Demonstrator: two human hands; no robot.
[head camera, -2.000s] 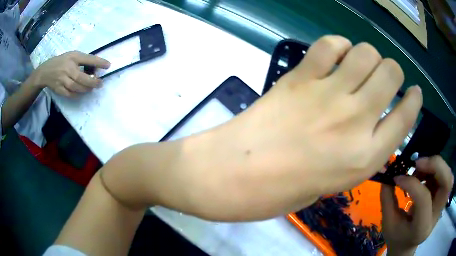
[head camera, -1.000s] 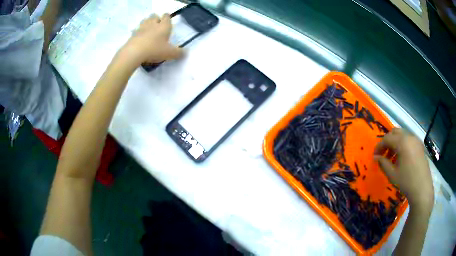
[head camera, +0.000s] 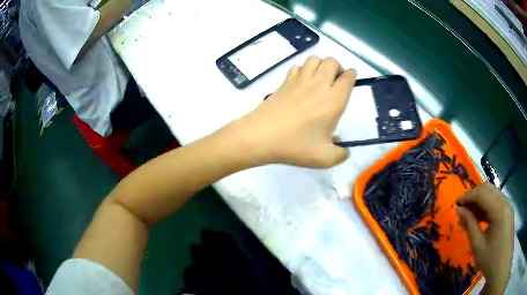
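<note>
My left hand (head camera: 300, 115) grips a black phone middle frame (head camera: 396, 109) by its near end and side, just above or on the white table beside the orange tray. The frame's camera-hole end points right; my hand hides its other end. My right hand (head camera: 488, 230) is over the right part of the orange parts tray (head camera: 378, 245), fingers curled and fingertips near each other. A tiny dark spot shows at the fingertips; whether it is a held sliver I cannot tell. Black slivers (head camera: 404, 190) lie heaped in the tray.
Another black frame (head camera: 267, 55) lies flat on the white table (head camera: 190, 63). A dark frame (head camera: 500, 155) is on the green belt at right. A neighbouring person's pale sleeve (head camera: 69, 34) and a red stool (head camera: 104, 147) are at left. Cardboard (head camera: 488, 31) lies at upper right.
My left hand has let go of the farther frame, which now lies on the table, and grips the nearer one, now closer to the tray. My right hand remains over the tray. The view has shifted.
</note>
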